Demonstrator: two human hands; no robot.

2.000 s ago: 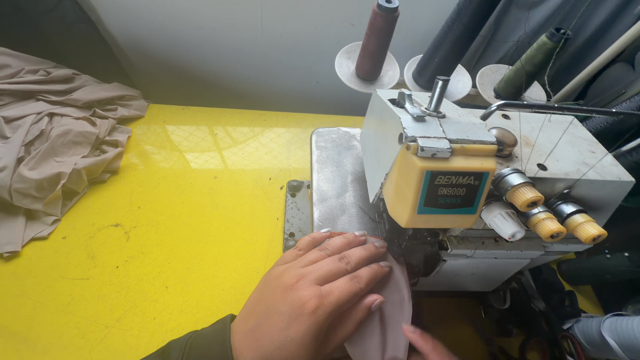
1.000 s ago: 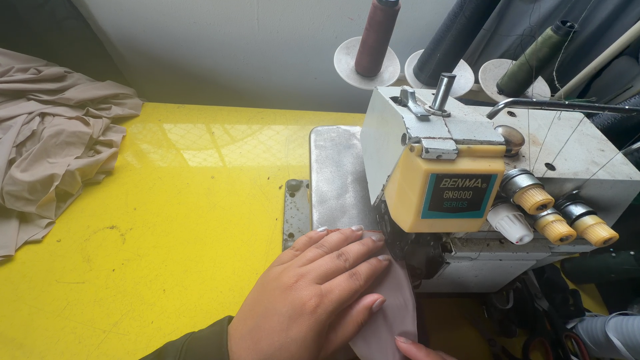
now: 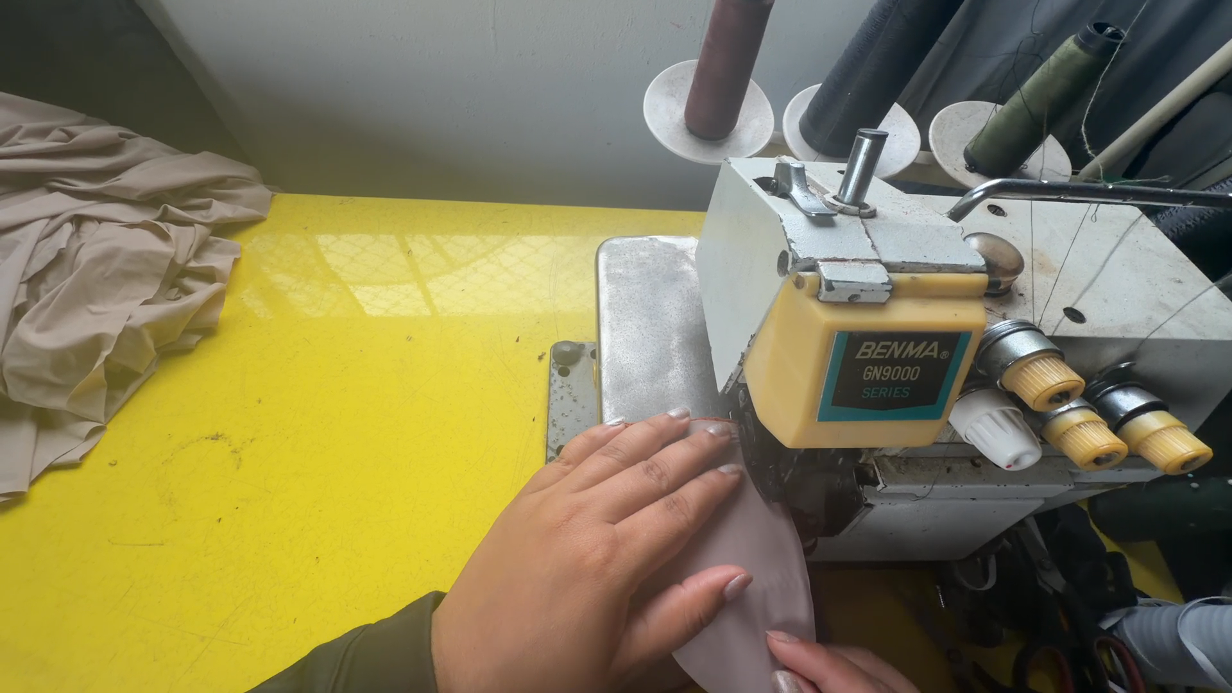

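Observation:
A Benma overlock sewing machine [image 3: 866, 366] with a yellow front cover stands right of centre. On its metal work plate [image 3: 654, 308] lies a beige fabric piece [image 3: 760, 568] with a curved right edge, its upper end close by the dark presser foot area. My left hand [image 3: 606, 539] rests flat on the fabric, fingers spread a little and pointing toward the machine; it presses the cloth without gripping it. At the bottom edge my right hand [image 3: 833, 669], partly out of frame, pinches the fabric's right edge between thumb and finger. The needle is hidden.
Crumpled beige fabric [image 3: 115, 289] lies at the left on the yellow table [image 3: 337, 433]. Behind the machine stand brown [image 3: 727, 72], dark [image 3: 871, 77] and green [image 3: 1044, 101] thread cones. Tension knobs [image 3: 1083, 433] project at the right. Scissors [image 3: 1049, 664] and white rolled material [image 3: 1174, 630] are at lower right.
My left thumb has spread away from the fingers. The fabric's visible part right of my left hand has grown wider since two seconds ago. My right hand still touches its edge.

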